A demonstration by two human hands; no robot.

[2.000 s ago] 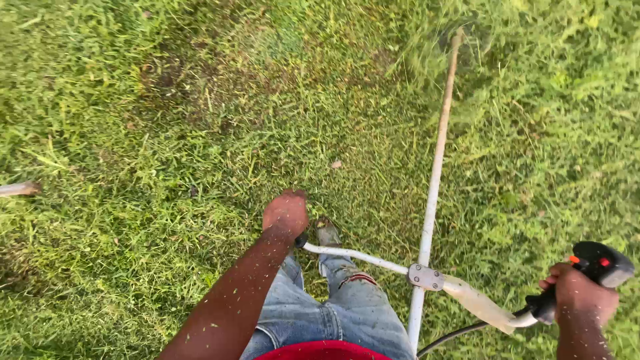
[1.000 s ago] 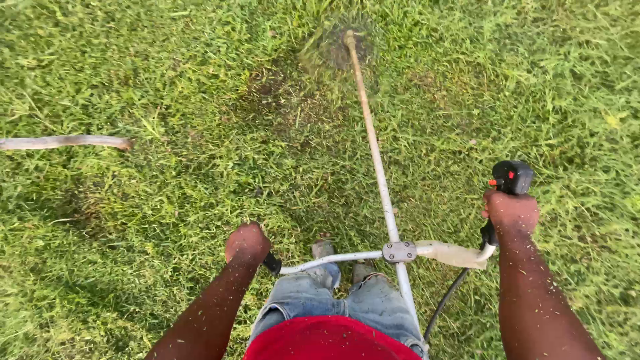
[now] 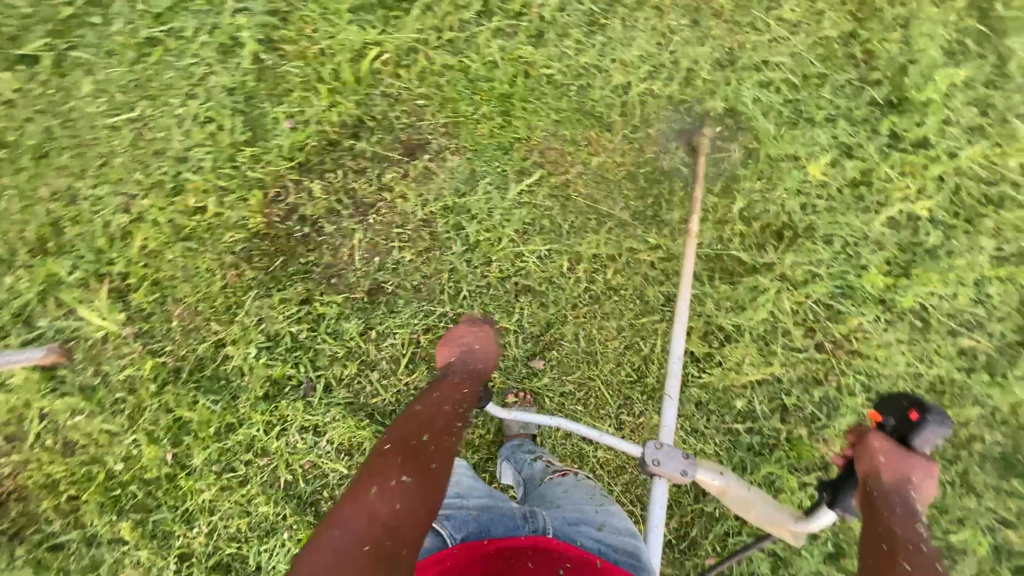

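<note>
My left hand (image 3: 470, 348) is closed around the black left grip of a brush cutter's white handlebar (image 3: 564, 424). My right hand (image 3: 894, 472) holds the black control grip (image 3: 912, 422), which has red and orange buttons. A metal clamp (image 3: 669, 462) joins the handlebar to the long shaft (image 3: 678, 344); a pale wrap covers the bar right of it. At the shaft's far end the cutting head (image 3: 699, 136) is a dark blur in the grass. Grass bits stick to both forearms.
Grass (image 3: 360, 240) covers the ground, with a thin brownish patch left of the shaft. A pale stick or pole (image 3: 34, 357) lies at the far left edge. My foot (image 3: 520, 412) and jeans show below the handlebar, beside a red garment.
Since one second ago the cutting head and shaft have swung to the right, and both hands have moved right with the handlebar. Both hands keep their hold.
</note>
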